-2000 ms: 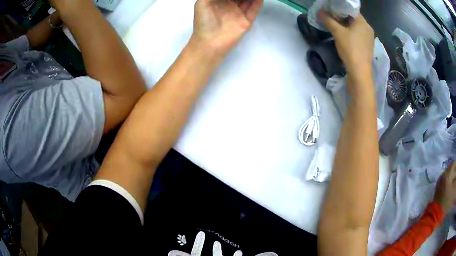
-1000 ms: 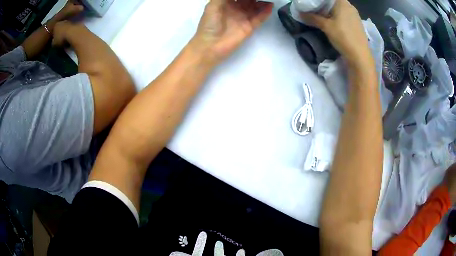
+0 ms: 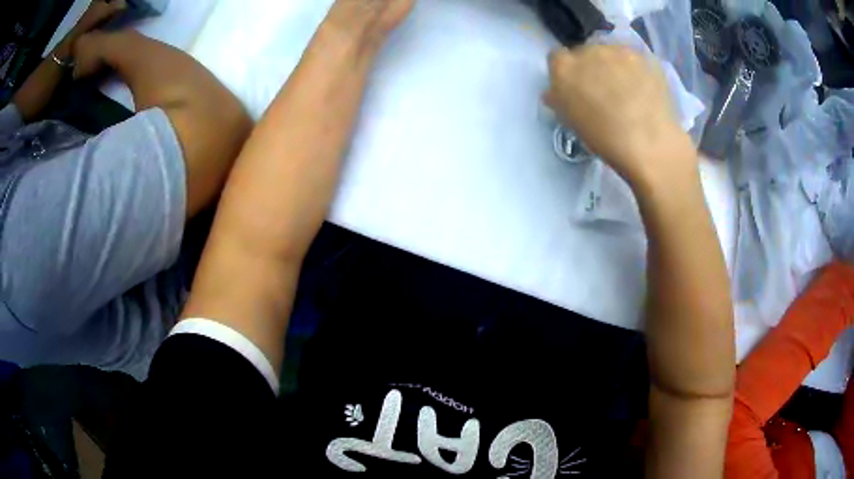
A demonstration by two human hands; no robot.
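Note:
My right hand (image 3: pixel 611 101) is over the white table (image 3: pixel 449 140), fingers curled down at the coiled white cable (image 3: pixel 567 144), partly covering it. Whether it grips the cable is hidden. A small white packet (image 3: pixel 604 195) with faint dark print lies just below the hand. My left hand (image 3: pixel 375 11) is at the top edge, cut off by it, so its fingers are mostly out of view. A dark grey fan part (image 3: pixel 569 17) lies above my right hand, cut by the top edge.
A pile of whitish bags (image 3: pixel 782 178) lies at the right, with grey fan heads (image 3: pixel 755 39) showing. A person's grey sleeve (image 3: pixel 89 210) and bare arm are at the left. An orange sleeve (image 3: pixel 787 346) is at the lower right.
My right hand has left the whitish bagged item at the top and come down to the cable. My left hand has moved up and left, partly out of view. The view has shifted.

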